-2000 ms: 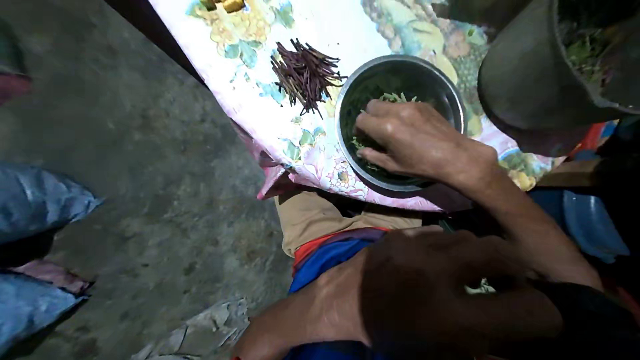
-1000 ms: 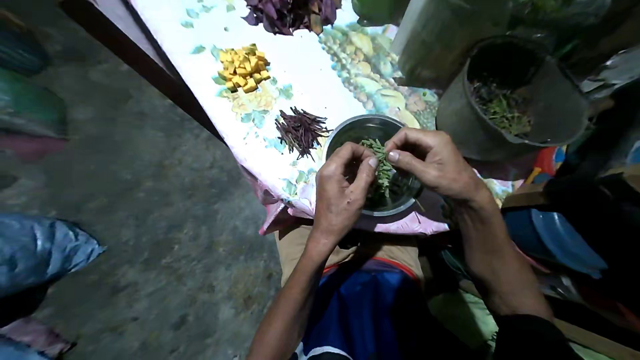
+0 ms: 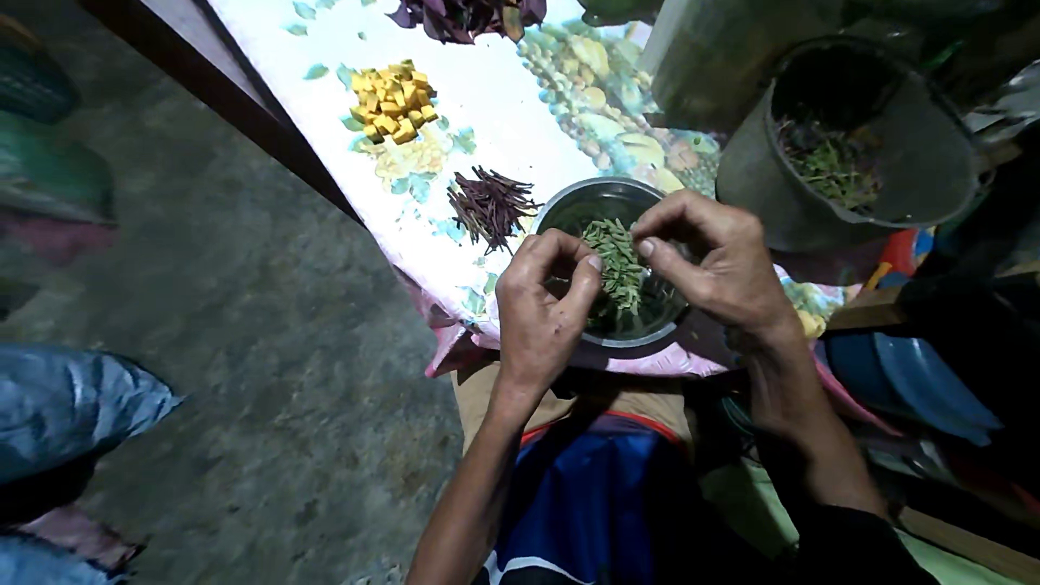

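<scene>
A steel bowl stands near the table's edge, holding cut green vegetable pieces. Over its left rim is my left hand, thumb and forefinger brought together. My right hand hovers over the bowl's right side, its thumb and forefinger close together at the green pieces. Whether either hand pinches a piece is too small to tell. Left of the bowl lies a pile of thin dark purple stems. Yellow cubed vegetable is heaped farther up the cloth, and dark purple leaves lie at the top.
A flowered tablecloth covers the table. A grey bucket with plant scraps stands right of the bowl. Blue plastic basins are at the lower right. Blue sacks lie on the concrete floor at the left.
Two seconds ago my right hand reached into the bowl; it has since risen above it. My left hand has come up to the bowl's left side. The view has shifted.
</scene>
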